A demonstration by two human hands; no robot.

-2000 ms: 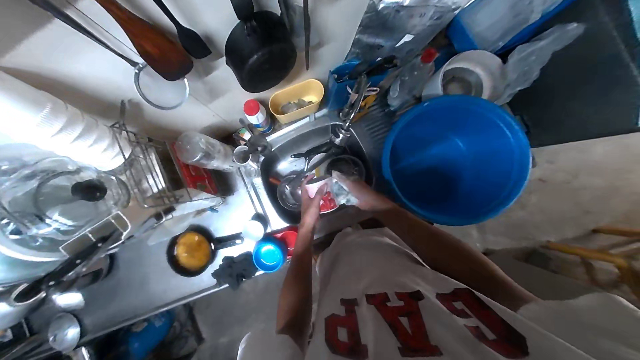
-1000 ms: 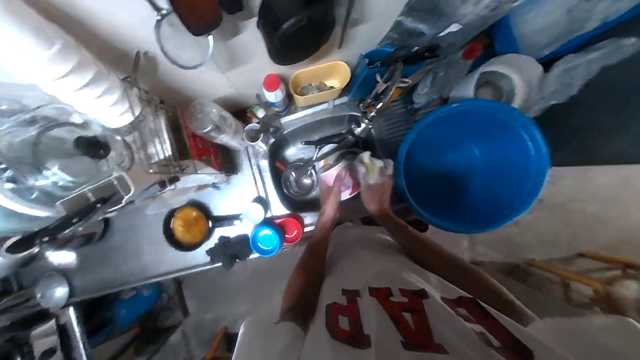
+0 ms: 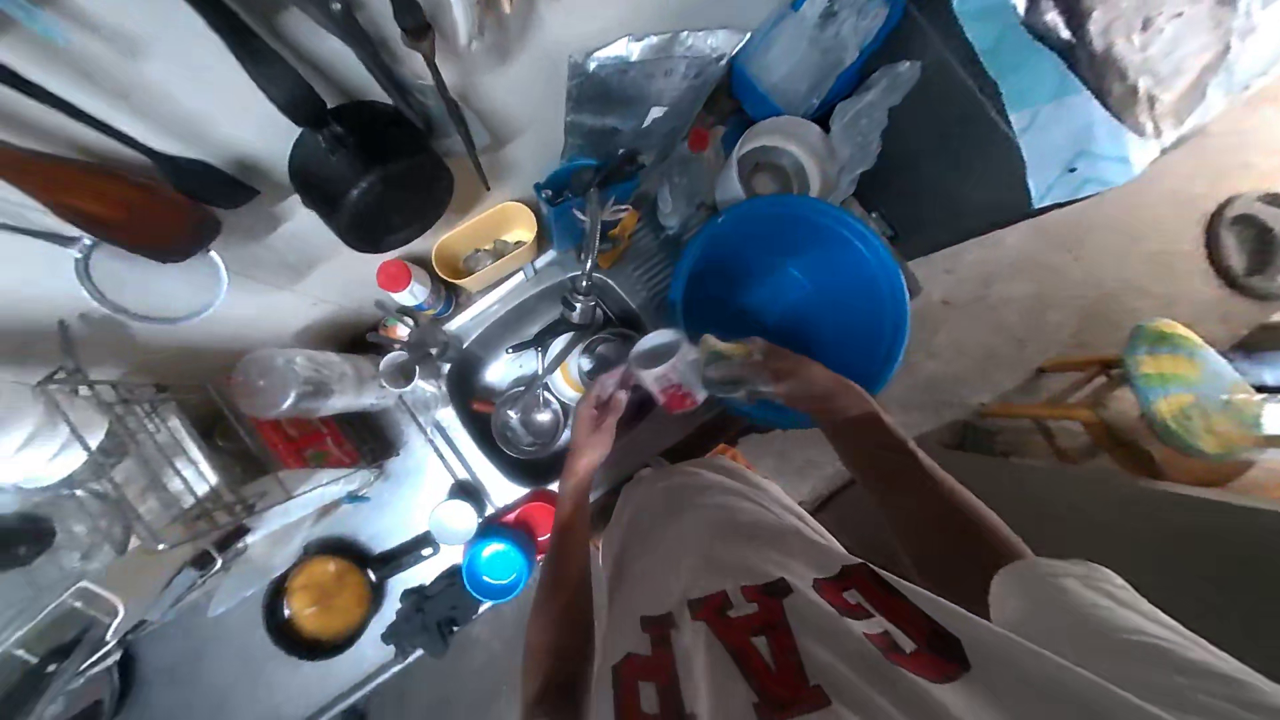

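My left hand (image 3: 600, 412) grips a white mug with red marks (image 3: 664, 372) over the right front edge of the steel sink (image 3: 482, 375). Just right of the mug, my right hand (image 3: 785, 372) holds a yellowish, blurred scrubbing sponge (image 3: 728, 362). Below and to the left, a steel strainer or ladle (image 3: 528, 422), bowls and dark-handled utensils lie in the sink under the metal faucet (image 3: 580, 305). What lies under the mug is hidden.
A large blue basin (image 3: 790, 290) stands right of the sink. Left are a frying pan with orange-yellow contents (image 3: 328, 598), a blue bowl (image 3: 497, 565) and a red bowl (image 3: 535, 520). A yellow tub (image 3: 486, 246) and a red-capped bottle (image 3: 408, 285) sit behind the sink.
Both hands have moved right, from over the sink toward the blue basin, and the mug now shows plainly between them. The view has shifted somewhat to the right.
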